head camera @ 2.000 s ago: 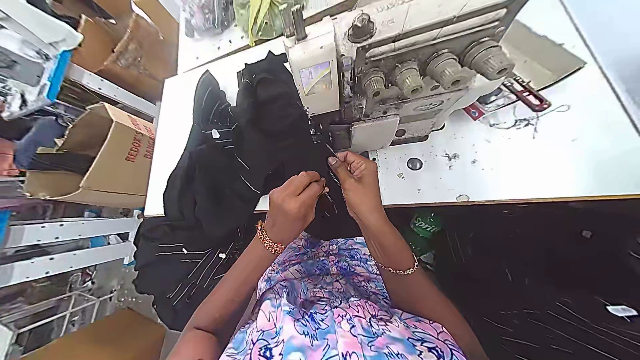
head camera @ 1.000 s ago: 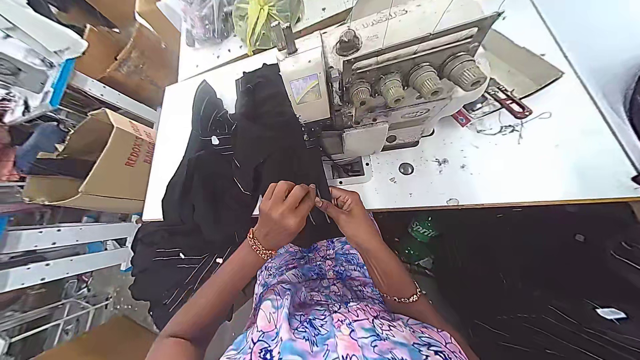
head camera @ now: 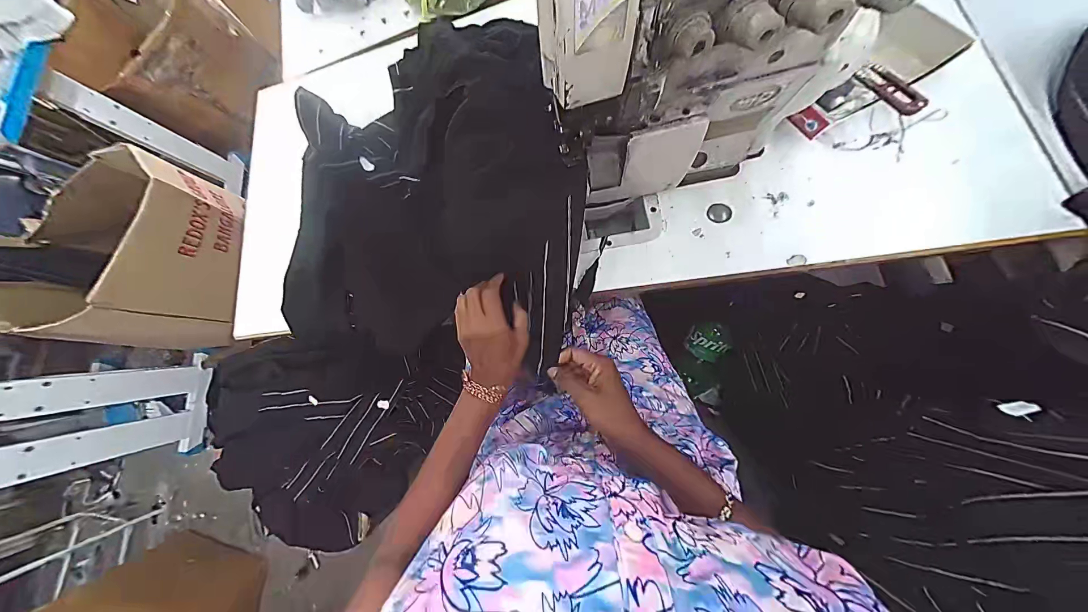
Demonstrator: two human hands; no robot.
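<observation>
Black fabric (head camera: 493, 161) with pale loose threads lies bunched on the white table and hangs over its front edge. Its right side runs beside the needle area of an overlock sewing machine (head camera: 646, 85). On the fabric near the table edge, my left hand (head camera: 493, 331) rests with a fold between thumb and fingers. My right hand (head camera: 591, 382), lower and to the right, pinches the fabric's hanging edge between thumb and fingertips. The needle and presser foot cannot be made out clearly.
Open cardboard boxes (head camera: 170, 246) and white metal rails (head camera: 93, 416) stand at the left. Thread snips with a red handle (head camera: 892, 89) lie on the table (head camera: 850, 204) at the right. Below it are a green bottle (head camera: 707, 342) and more dark fabric (head camera: 850, 408).
My hands, close together at the fabric's edge before, are now farther apart, with the right one lower. More of the black fabric lies spread beside the machine. The view has shifted.
</observation>
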